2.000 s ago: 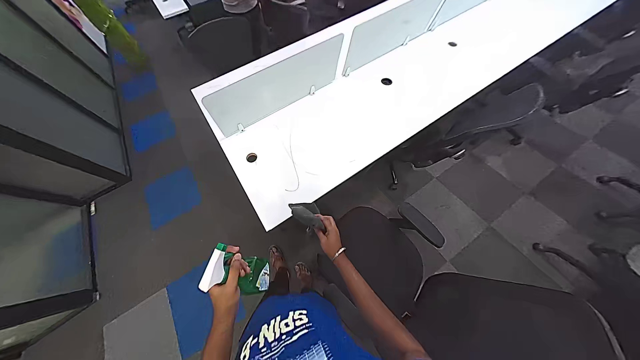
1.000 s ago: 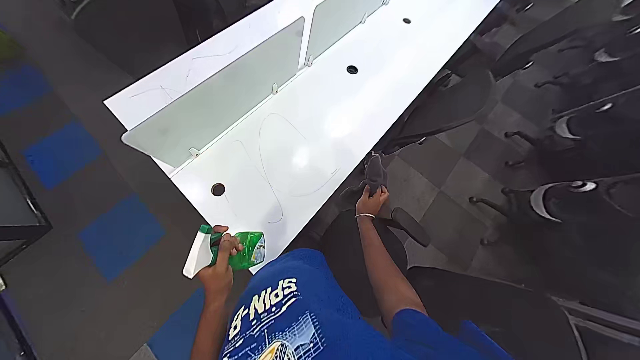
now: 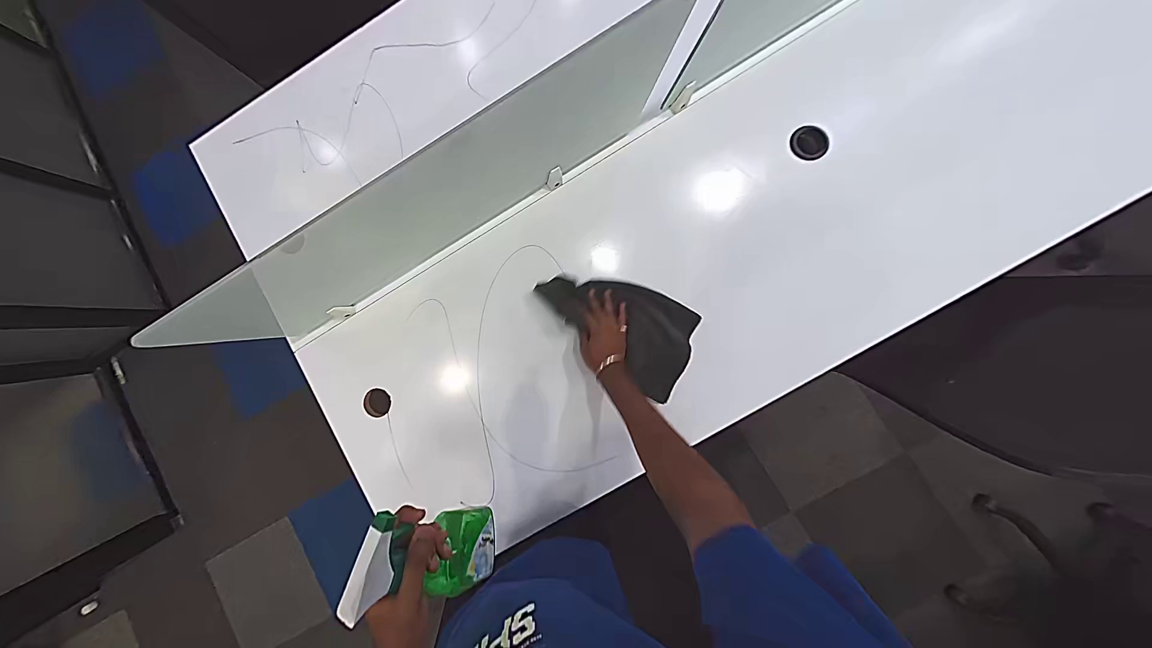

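Note:
My right hand (image 3: 605, 331) lies spread on a dark grey cloth (image 3: 661, 337), pressing it against the white desktop (image 3: 756, 261). Part of the cloth is bunched beyond my fingertips, and the rest fans out to the right. Thin dark lines curve over the desk surface left of the cloth. At the near left corner of the desk, my left hand (image 3: 418, 544) grips a green spray bottle (image 3: 463, 551) by its neck. The bottle is tilted on its side, its white and green trigger head pointing left.
A frosted divider panel (image 3: 432, 193) on small clips runs along the desk, with another marked white desktop (image 3: 270, 121) behind it. Round cable holes (image 3: 809, 142) pierce the desk. Dark chairs (image 3: 1017, 360) stand at the right; glass-panelled partitions (image 3: 72, 477) line the left.
My right hand has moved from beside the desk edge onto the desktop, and the cloth is now spread under it. My left hand keeps hold of the bottle. The view has moved closer to the desk.

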